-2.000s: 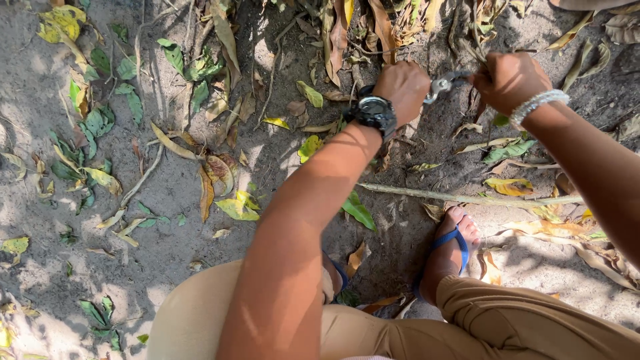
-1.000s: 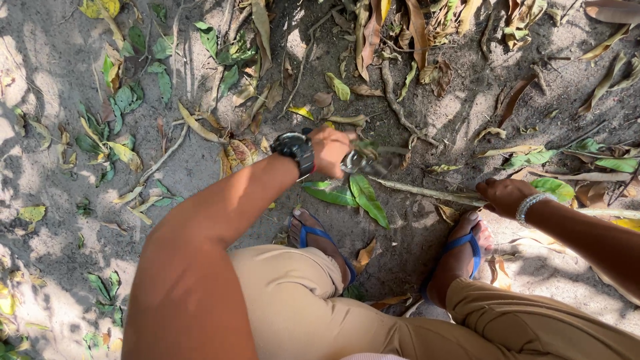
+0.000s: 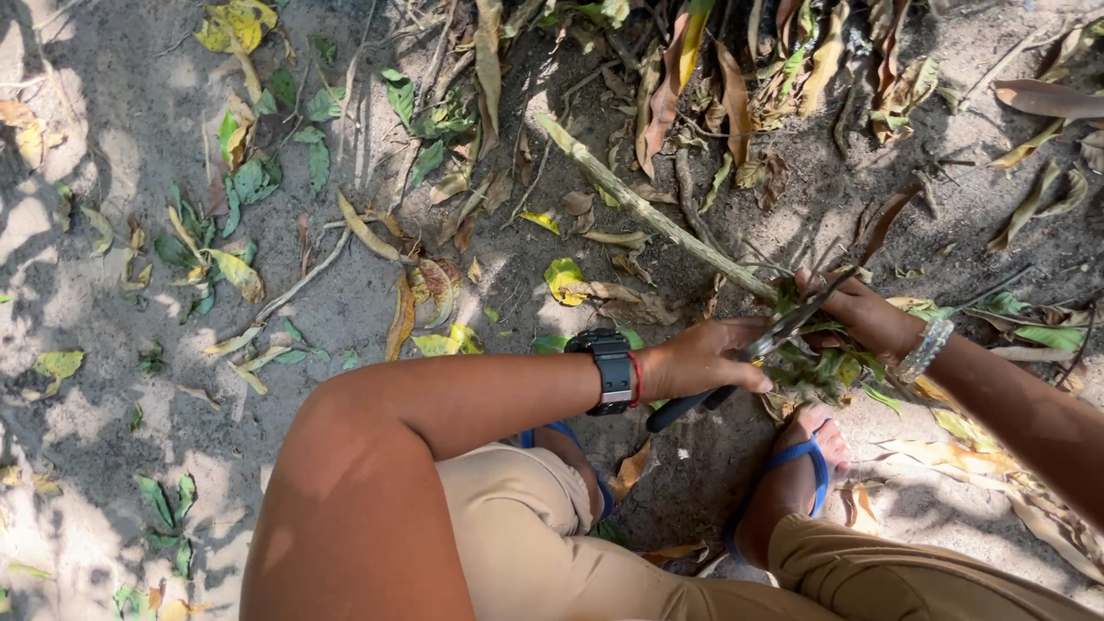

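Note:
My left hand (image 3: 711,354), with a black watch and a red cord at the wrist, holds a pair of hand shears (image 3: 761,345). Their dark handles point down-left and their metal blades up-right, among leaves and thin twigs. My right hand (image 3: 849,315), wearing a beaded bracelet, grips a leafy bunch (image 3: 819,366) right beside the blades. A pale green woody stem (image 3: 660,220) runs from the upper middle down to this bunch, its lower end hidden by leaves and fingers. Whether the blades are closed on a twig cannot be told.
My feet in blue flip-flops (image 3: 806,453) stand on sandy soil just below the hands. Dry brown leaves (image 3: 733,103) and roots lie thick along the top. Green and yellow leaves (image 3: 237,272) and a curved twig (image 3: 297,289) are scattered at the left.
My left hand has moved right with the shears, up to my right hand; a second ago they were apart. The woody stem, lying low between them then, now slants toward the upper middle.

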